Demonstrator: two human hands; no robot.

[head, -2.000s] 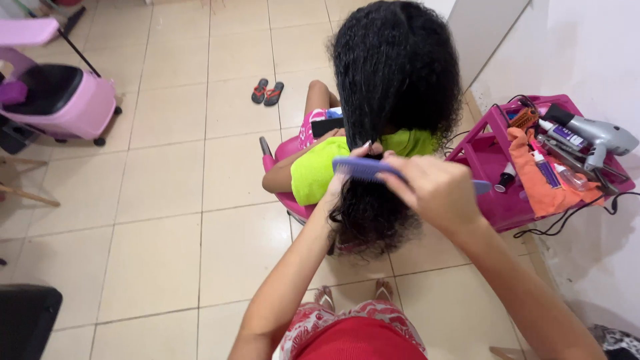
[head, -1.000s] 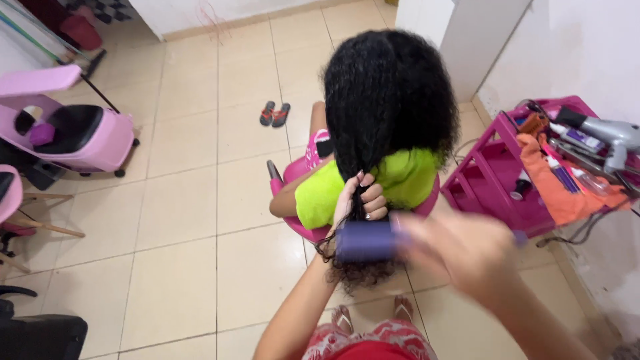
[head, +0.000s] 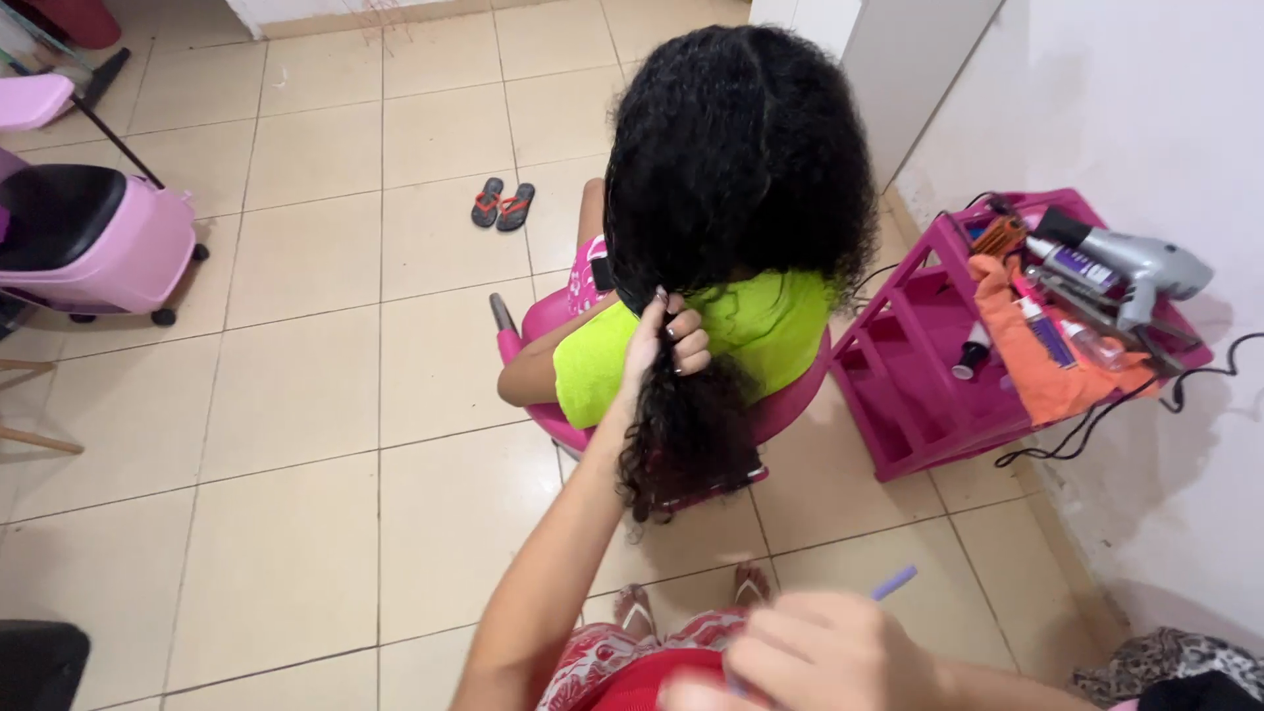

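Note:
A person in a lime-green shirt (head: 780, 331) sits on a pink chair (head: 795, 400), seen from behind. My left hand (head: 673, 336) is closed around a gathered lock of the person's curly black hair (head: 681, 425), whose loose ends hang below my fist. Low in the view, in front of my red top, my right hand (head: 820, 652) is blurred. It is closed on a purple hairbrush or comb, whose thin handle end (head: 895, 583) sticks out past my knuckles; the rest of the tool is mostly hidden. The brush is apart from the hair.
On the right, a magenta plastic trolley (head: 889, 395) holds a grey hair dryer (head: 1136, 262), an orange towel (head: 1047, 385), tubes and bottles; a black cord (head: 1076, 434) hangs off it. Flip-flops (head: 502, 205) lie on the tiles. A pink wheeled salon unit (head: 118, 237) stands at the left.
My right hand has moved down from the hair toward my body with the purple tool. My left hand still grips the lock of hair.

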